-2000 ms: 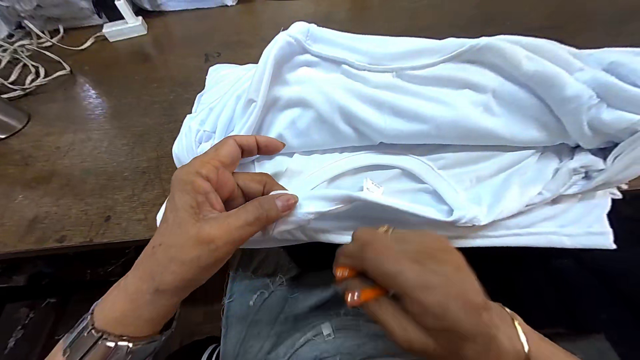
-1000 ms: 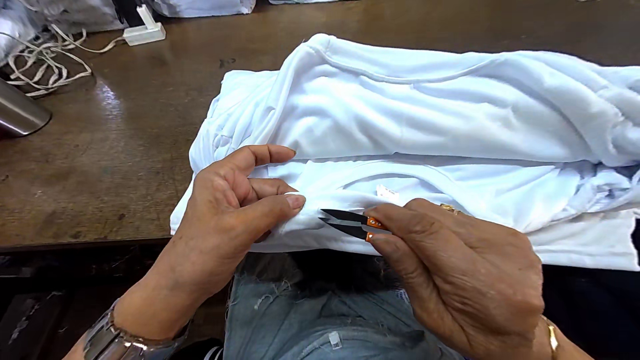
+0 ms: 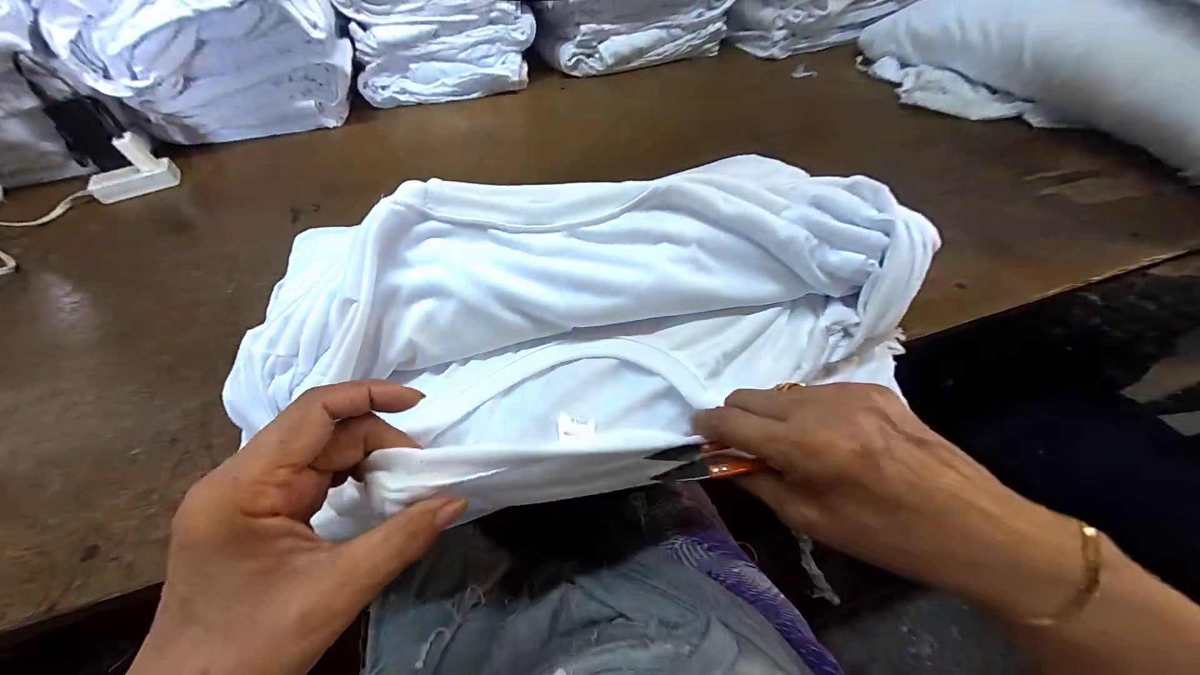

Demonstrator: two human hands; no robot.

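White knit garments (image 3: 562,272) lie in a loose pile on the table's front edge, one with a ribbed neckline (image 3: 600,349) and a small label (image 3: 576,427) inside. On the left, my left hand (image 3: 291,506) has the folded neck edge between its thumb and fingers. My right hand (image 3: 825,459) holds orange-handled thread snips (image 3: 731,467), their dark blades against the fabric edge, while its fingertips touch the right end of the neckline. The blade tips are partly hidden by cloth.
Bundles of folded white cloth (image 3: 441,47) line the back of the brown wooden table (image 3: 1012,206). A white power strip (image 3: 136,178) with a cord sits at the left. Stuffed white cloth (image 3: 1041,56) lies at the back right. Worn denim (image 3: 581,609) covers my lap.
My right hand with the snips has moved to the right end of the neckline, from near my left thumb a second ago. The view has shifted to show more of the table's back.
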